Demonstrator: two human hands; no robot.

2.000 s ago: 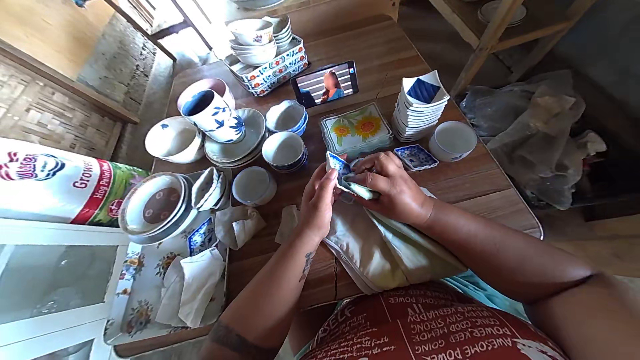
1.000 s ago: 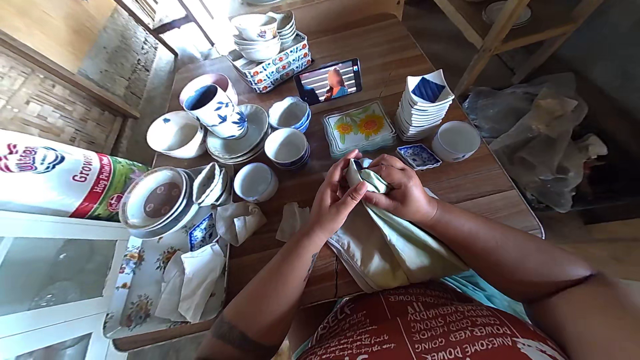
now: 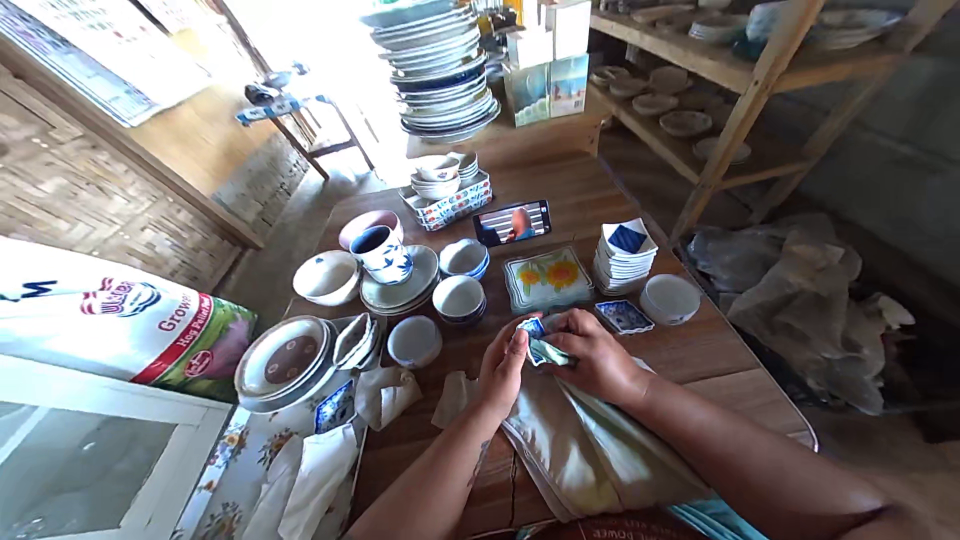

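My left hand [image 3: 504, 367] grips the left edge of a small blue-and-white ceramic dish [image 3: 532, 328], tilted up above the table's near part. My right hand [image 3: 600, 356] presses a bunched pale green cloth [image 3: 550, 352] against that dish; the rest of the cloth [image 3: 600, 442] drapes down towards my lap. Just right of my hands a similar blue patterned dish [image 3: 624, 316] lies flat. Beyond them is a square container with a sunflower lid [image 3: 551, 276]. A stack of small square dishes [image 3: 624, 259] and a white bowl [image 3: 671, 298] stand to the right.
Bowls [image 3: 459, 298], a blue-and-white mug [image 3: 382, 253] and stacked plates [image 3: 281, 360] occupy the left. A phone [image 3: 512, 223] leans near a patterned tray [image 3: 455, 206] of bowls. Crumpled paper [image 3: 386, 394] lies nearer. A tall plate stack [image 3: 442, 75] stands at the back, a wooden shelf [image 3: 780, 75] at the right.
One second ago the cloth covered the dish between my hands; now its blue patterned face shows again. The view has tilted up, bringing in the tall plate stack and more of the shelf.
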